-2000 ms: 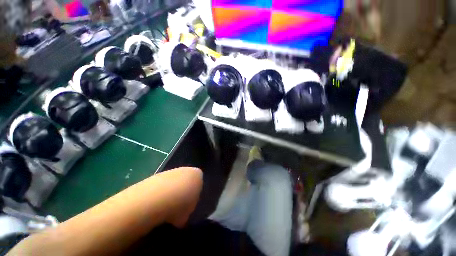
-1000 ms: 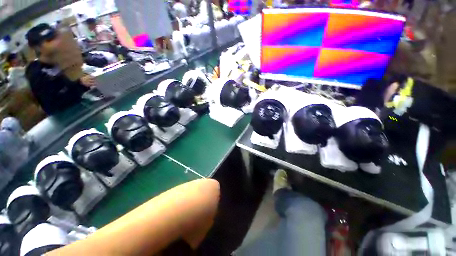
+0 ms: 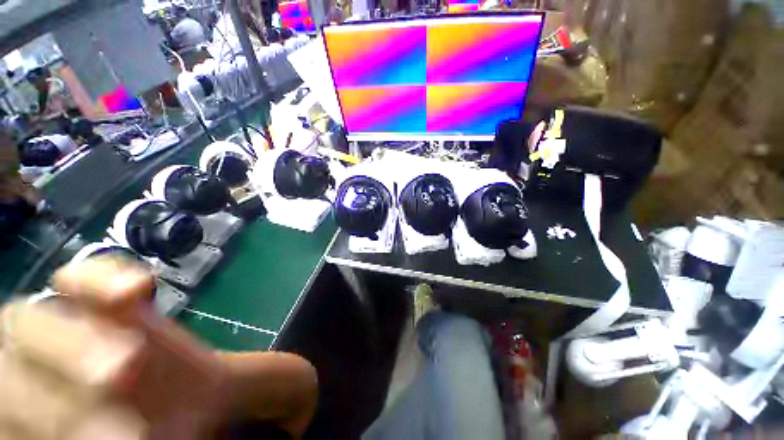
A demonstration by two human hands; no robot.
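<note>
My right hand [image 3: 103, 344] is large and blurred at the lower left, close to the lens. Its bent forearm comes in from the right. The fingers look curled, but I cannot tell whether they hold anything. My left hand cannot be made out apart from this blur. Behind the hand, white cameras with black balls stand in a row on the green bench [image 3: 249, 279], one of them here [image 3: 159, 230]. The nearest ones are partly hidden by the hand. Three more cameras, one of them here [image 3: 428, 204], stand on the dark side bench [image 3: 550, 275].
A monitor [image 3: 430, 82] with orange, pink and blue panes stands behind the side bench. A black machine [image 3: 602, 155] has a white strip [image 3: 606, 258] hanging over the bench edge. Small white pieces [image 3: 561, 232] lie nearby. White camera units [image 3: 713, 344] are piled at right. My leg [image 3: 460, 369] is below.
The hand has come into view at the lower left, where only the bent arm showed before. The view has shifted, and the person seen at upper left is now mostly out of the picture.
</note>
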